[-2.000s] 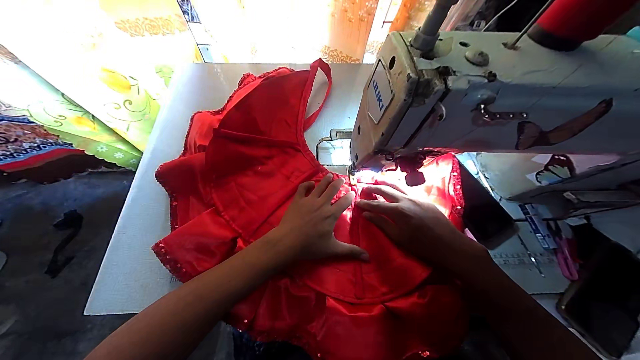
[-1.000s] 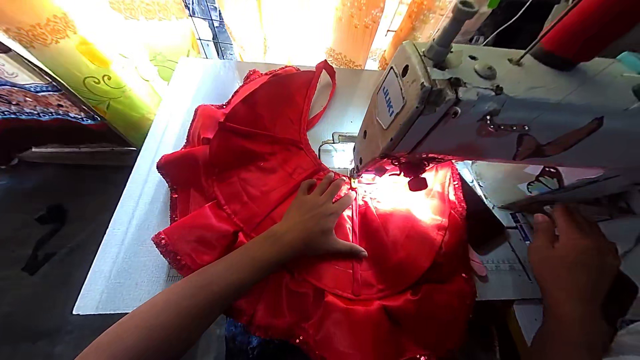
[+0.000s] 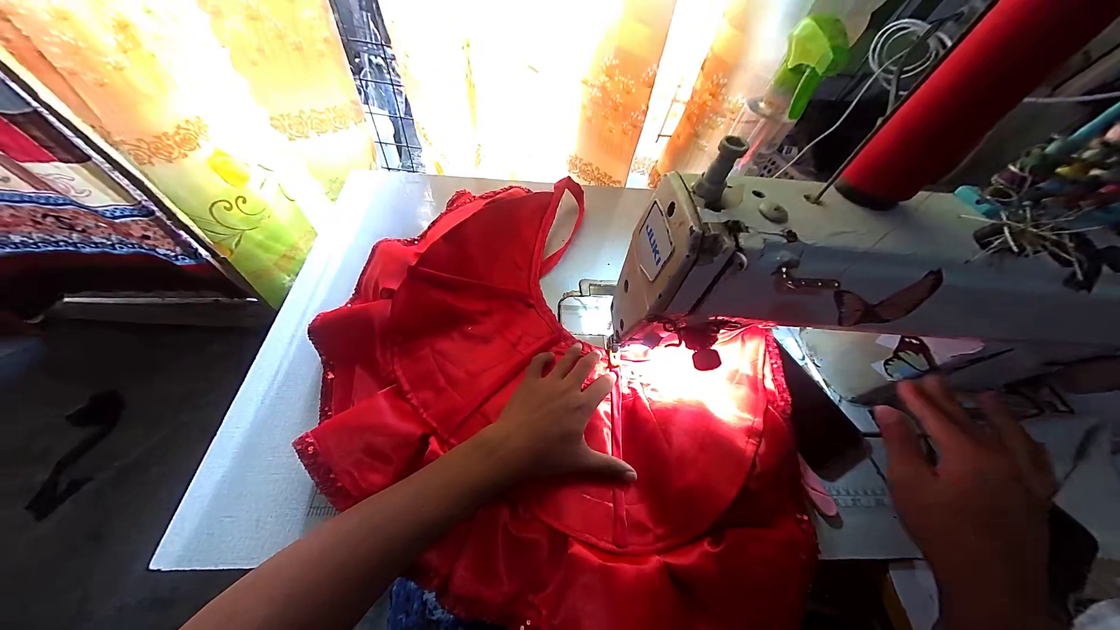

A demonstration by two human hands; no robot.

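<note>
A red satin garment (image 3: 472, 324) with ruffles, sequined edges and a strap lies across the white sewing table (image 3: 236, 490). Its middle seam runs down from the needle area of a Juki sewing machine (image 3: 665, 254), whose lamp lights the cloth brightly. My left hand (image 3: 560, 420) rests flat on the garment just left of that seam, fingers spread, close to the needle. Off the cloth, my right hand (image 3: 971, 481) is raised at the right, blurred, in front of the machine's bed, with fingers apart and nothing visible in it.
A large red thread cone (image 3: 971, 105) stands on the machine's arm. Beside the garment lie a dark flat object (image 3: 818, 416), a pink-handled tool (image 3: 818, 490) and a ruler (image 3: 857, 497). Patterned curtains (image 3: 525, 87) hang behind the table. Loose threads (image 3: 1041, 227) bunch at the right.
My right hand has left the garment beside the needle and moved to the right side of the machine. My left hand stays on the cloth. The view has tilted up somewhat.
</note>
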